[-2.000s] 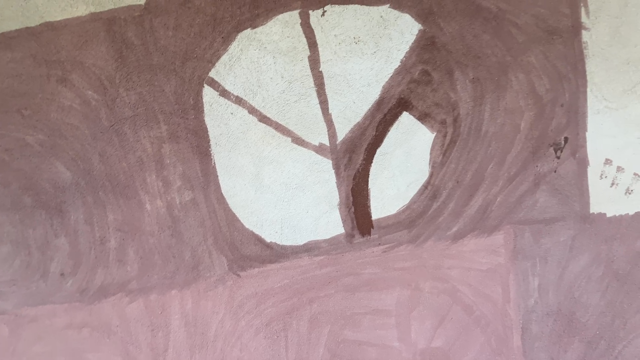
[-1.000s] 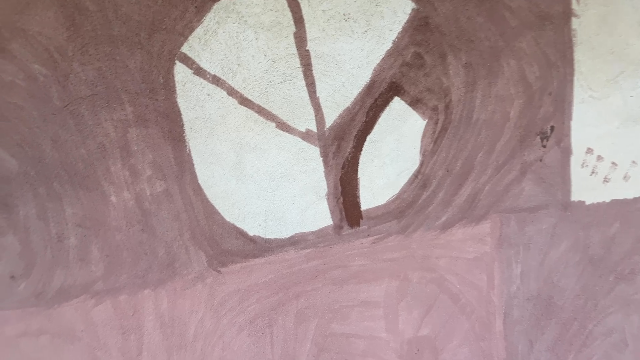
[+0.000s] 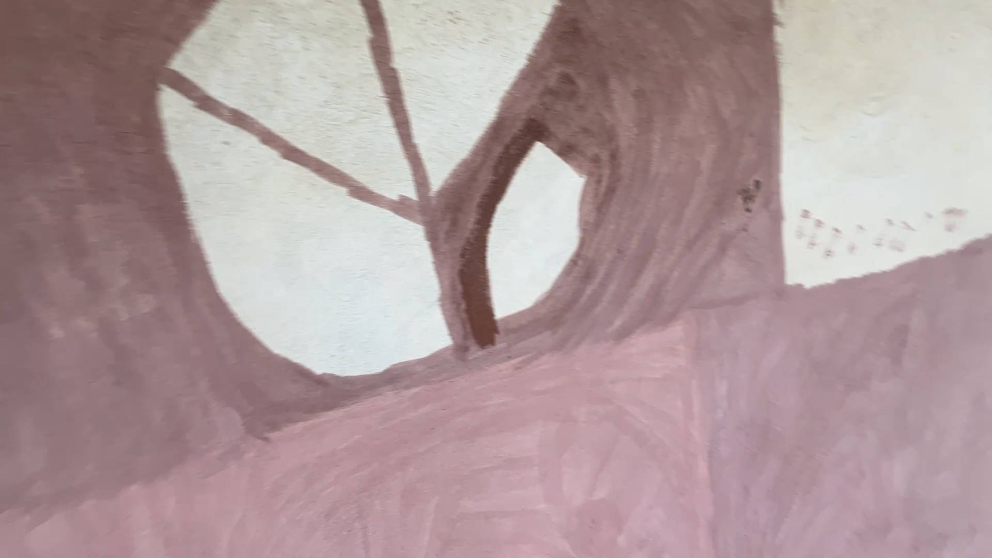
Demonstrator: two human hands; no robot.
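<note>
Neither my left hand nor my right hand is in the head view. A painted wall fills the frame. On it, mauve-brown paint [image 3: 682, 155] surrounds a rounded off-white area [image 3: 310, 256]. Thin brown painted lines cross that area and meet near its middle, one of them a slanting line [image 3: 287, 147] from the left edge. A darker reddish-brown curved stroke [image 3: 478, 263] runs down beside a smaller off-white patch [image 3: 535, 232].
Lighter pink paint [image 3: 480, 465] covers the lower part of the wall, with greyish mauve paint [image 3: 852, 403] to its right. At the upper right is an off-white section [image 3: 883, 116] with small brown marks [image 3: 891, 232]. A small dark spot [image 3: 749, 194] lies left of it.
The view has shifted slightly; nothing on the wall has plainly changed.
</note>
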